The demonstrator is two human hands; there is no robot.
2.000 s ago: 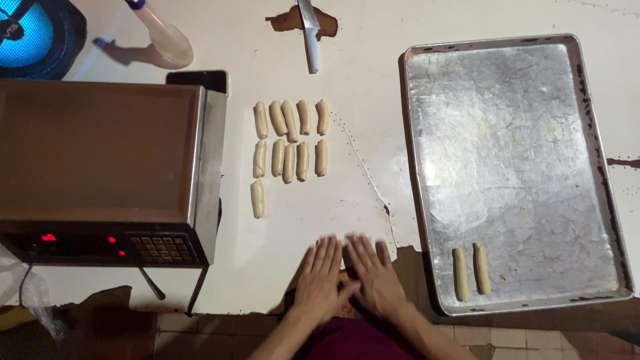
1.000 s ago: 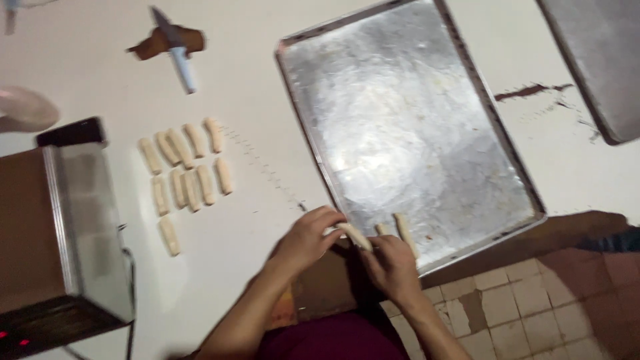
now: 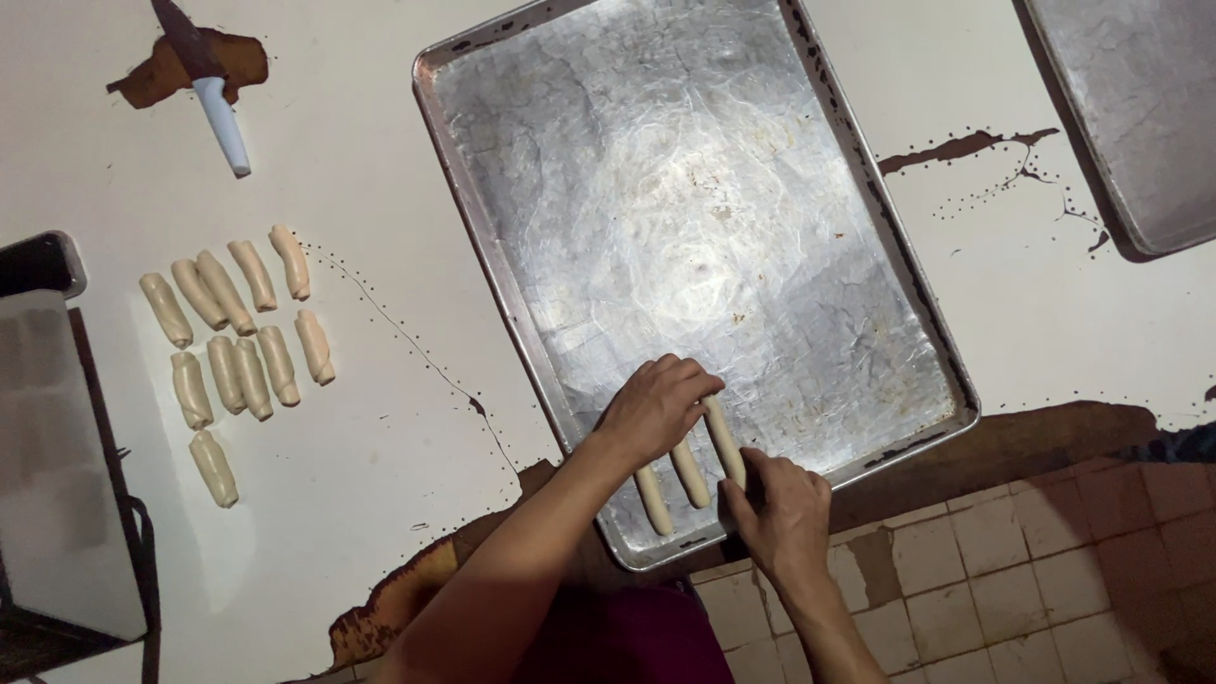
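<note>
A metal baking tray (image 3: 703, 237) lies on the worn white table. My left hand (image 3: 660, 404) pinches the upper end of a rolled dough stick (image 3: 725, 442), and my right hand (image 3: 784, 503) has its fingers at the lower end of the same stick, over the tray's near part. Left of it, two more dough sticks lie side by side on the tray, one (image 3: 691, 475) nearest and another (image 3: 654, 501) beyond it, their upper ends partly hidden by my left hand. Several shorter dough rolls (image 3: 252, 378) rest in uneven rows on the table at the left.
A knife with a light handle (image 3: 223, 123) lies at the upper left. The side of a scale (image 3: 71, 456) and a dark flat object (image 3: 38, 266) are at the left edge. A second metal tray (image 3: 1140, 123) is at the upper right. The table's broken near edge (image 3: 408, 589) borders tiled floor.
A third dough stick, held between both hands near the tray's edge one second ago, is now at the tray beside the other two. The view has swung to the right.
</note>
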